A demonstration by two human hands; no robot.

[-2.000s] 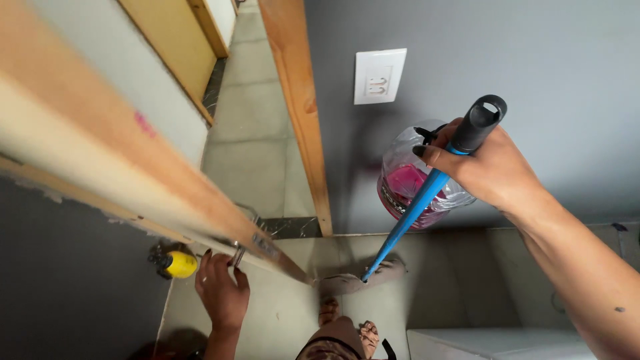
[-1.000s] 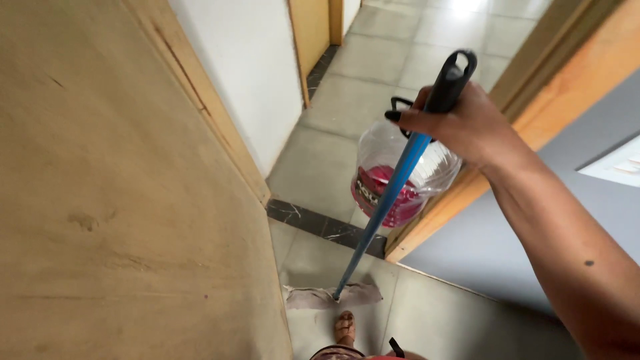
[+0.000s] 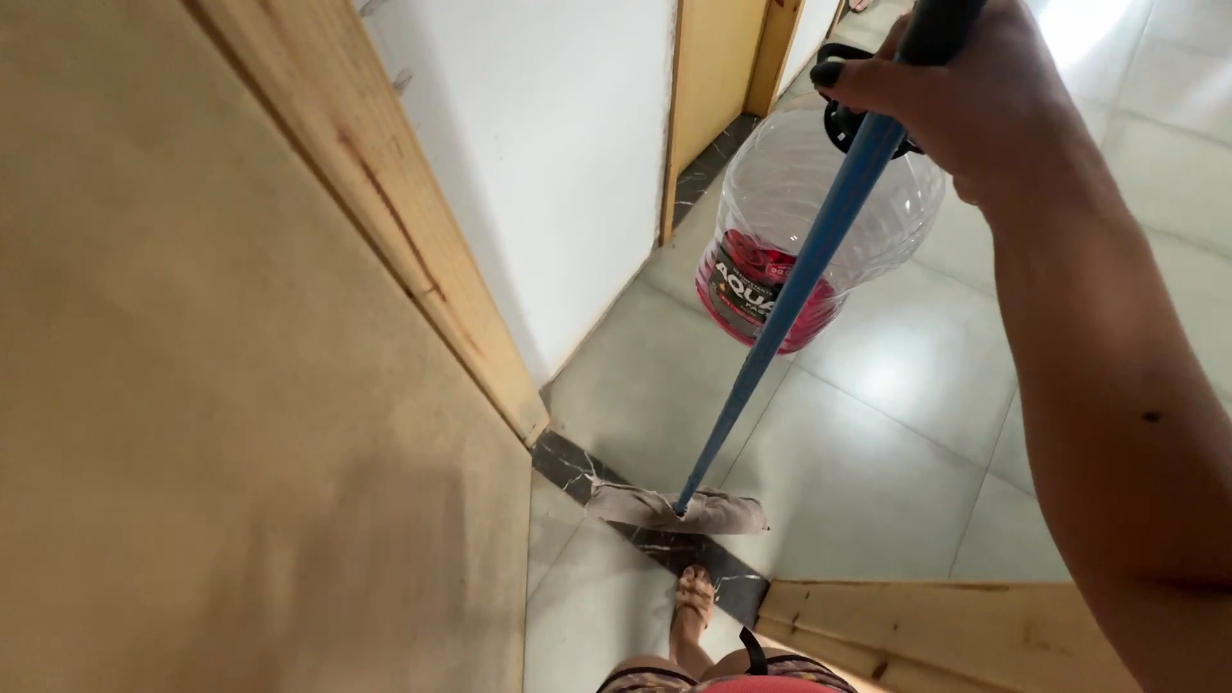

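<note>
My right hand [image 3: 991, 96], at the upper right, grips the black top end of a blue pole [image 3: 808, 289]. The same hand holds the black handle of a clear plastic jug [image 3: 818, 192], which hangs behind the pole with pink liquid and a dark label low on it. At the pole's foot, a greyish cloth [image 3: 674, 510] is wrapped around a crosswise head and lies over the dark stone threshold. My left hand is out of view.
A wooden door [image 3: 289, 385] fills the left, beside its light wood frame [image 3: 423, 241]. My bare foot [image 3: 694, 597] is at the dark threshold [image 3: 736, 577]. More door frame [image 3: 943, 616] lies at lower right. Past the doorway are floor tiles [image 3: 885, 433], a white wall [image 3: 577, 144] and another yellowish door [image 3: 717, 77].
My left hand, by the door's edge two seconds ago, has gone out of view. The cloth-wrapped head, pole and jug have moved to the doorway in my right hand. The view has shifted greatly.
</note>
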